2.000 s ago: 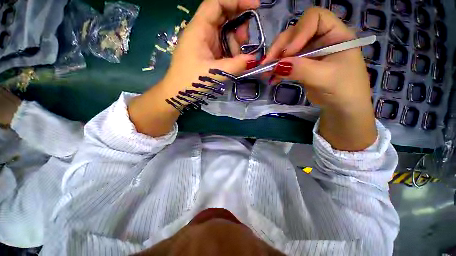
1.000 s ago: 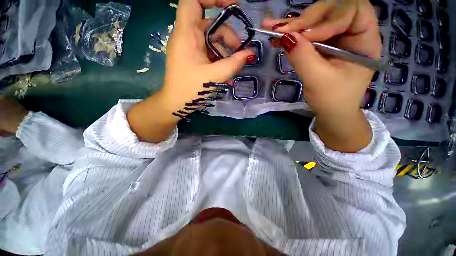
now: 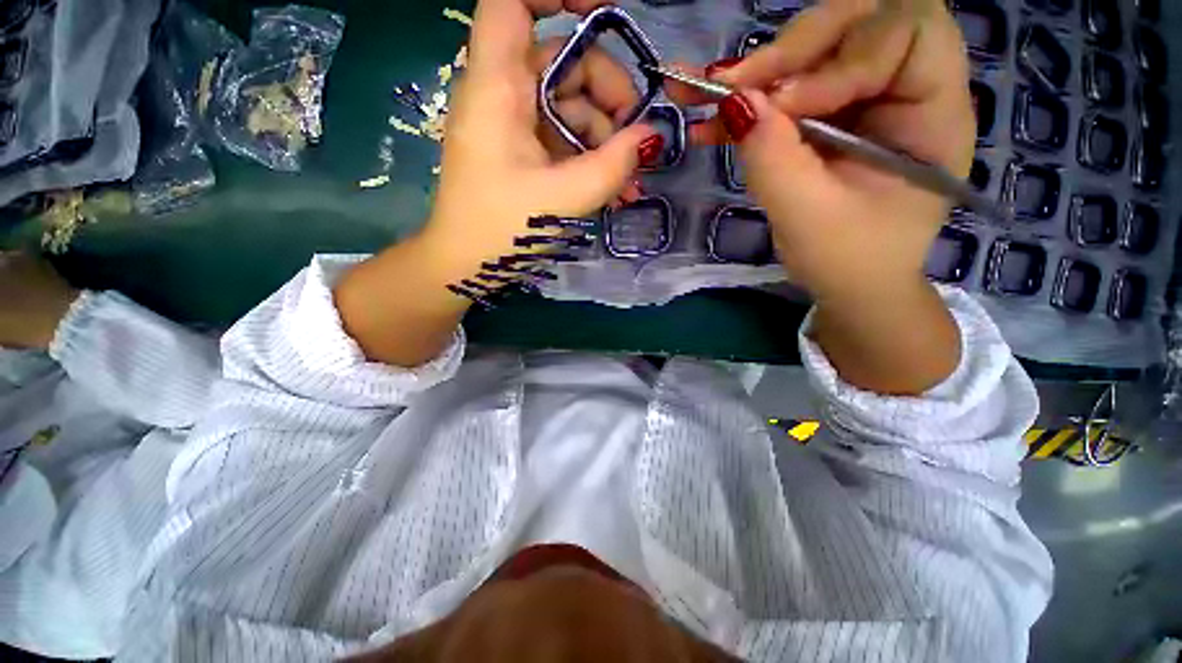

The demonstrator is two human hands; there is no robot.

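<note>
My left hand (image 3: 499, 168) holds a glossy black rounded-square watch case frame (image 3: 546, 93) upright between thumb and fingers. Several narrow dark adhesive-backed strips (image 3: 519, 262) lie in a slanted row across the thumb base and wrist of that hand. My right hand (image 3: 830, 168) grips slim metal tweezers (image 3: 881, 152). Their tip is at the right inner side of the frame. Whether a strip is at the tip is too small to tell.
A translucent blister tray (image 3: 963, 301) with frames in pockets lies behind and right of my hands. Crinkled clear bags (image 3: 279, 110) and beige liner scraps (image 3: 379, 171) are at left. Another person's sleeve (image 3: 130, 356) is at far left. Scissors (image 3: 1103, 427) are at right.
The tweezers have moved from the strips at my left thumb base up to the frame's inner side. The frame has turned to show its opening more squarely.
</note>
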